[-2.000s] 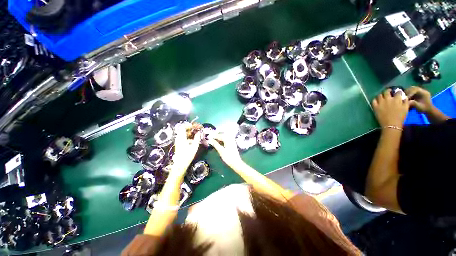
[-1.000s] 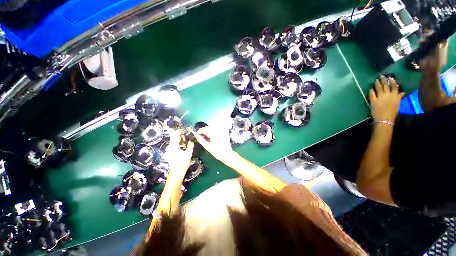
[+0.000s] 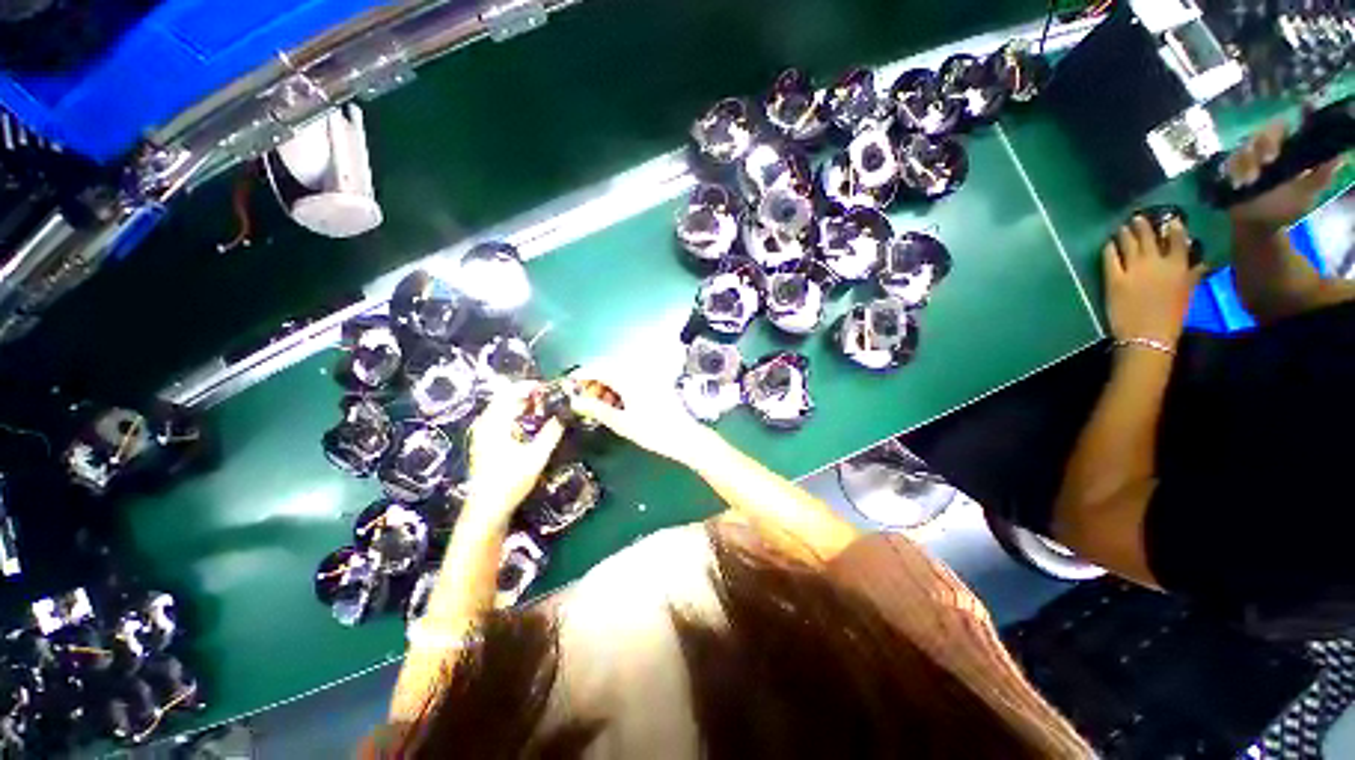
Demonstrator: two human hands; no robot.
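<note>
My left hand (image 3: 505, 440) is over the left cluster, its fingers closed around a small dark and coppery part (image 3: 547, 407), mostly hidden by the fingers. My right hand (image 3: 636, 416) is just right of it, its fingertips at the part's right side; whether they grip it is hidden. Round units with glossy black cups and silver-white centres lie around my left hand, such as one unit (image 3: 444, 385) above left and another unit (image 3: 562, 496) below. A second cluster of the same units (image 3: 852, 242) lies to the right.
The green work surface (image 3: 966, 319) has a pale rail (image 3: 624, 190) along its far edge. A white cylindrical device (image 3: 330, 175) stands beyond it. At right, a person in black (image 3: 1263, 460) has both hands near a black box-shaped fixture (image 3: 1092, 126). More units (image 3: 112, 646) lie far left.
The view has shifted, so the clusters sit further left. My hands remain together at the small part. The neighbour's far hand has moved from the near hand to a dark object.
</note>
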